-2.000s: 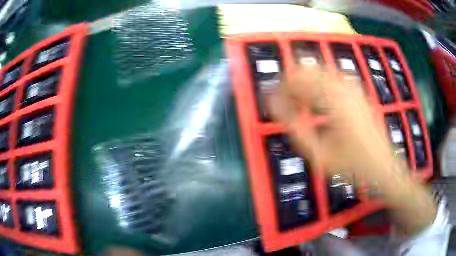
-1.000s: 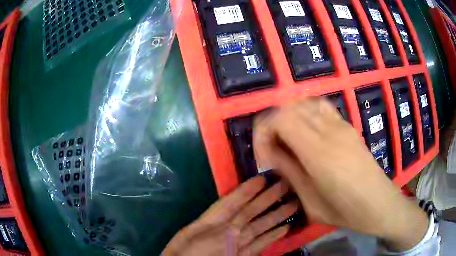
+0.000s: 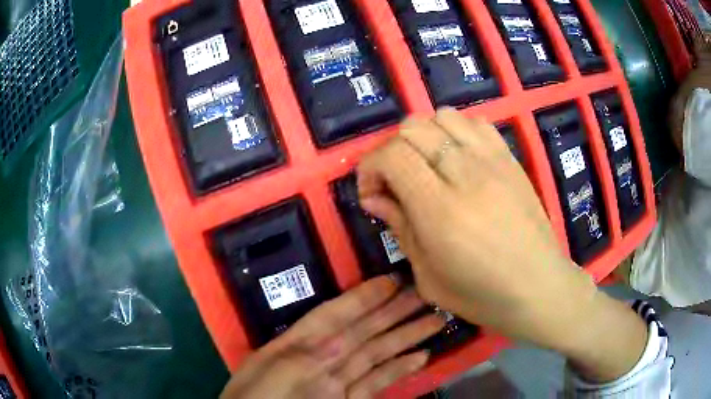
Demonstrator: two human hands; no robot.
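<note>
The red foam tray [image 3: 308, 173] fills the middle, with a black phone, back side up, in each pocket. My right hand [image 3: 468, 218], bare with a ring, has bent fingers at the upper end of the second phone [image 3: 392, 245] in the near row. Its fingertips are partly hidden, so I cannot tell whether they hold something. My left hand [image 3: 343, 343] lies palm down, fingers spread, across the lower part of that phone and the foot of the first near-row phone [image 3: 273, 265]. It holds nothing.
Crumpled clear film [image 3: 86, 203] lies on the green bench left of the tray. A sheet of small black squares [image 3: 35, 70] is at the upper left. Another person's hand and white sleeve [image 3: 696, 128] show at the right edge.
The view has shifted, so the tray sits further left and larger. My right hand has gone from the first near-row phone to the second. My left hand stays beside it, fingers spread.
</note>
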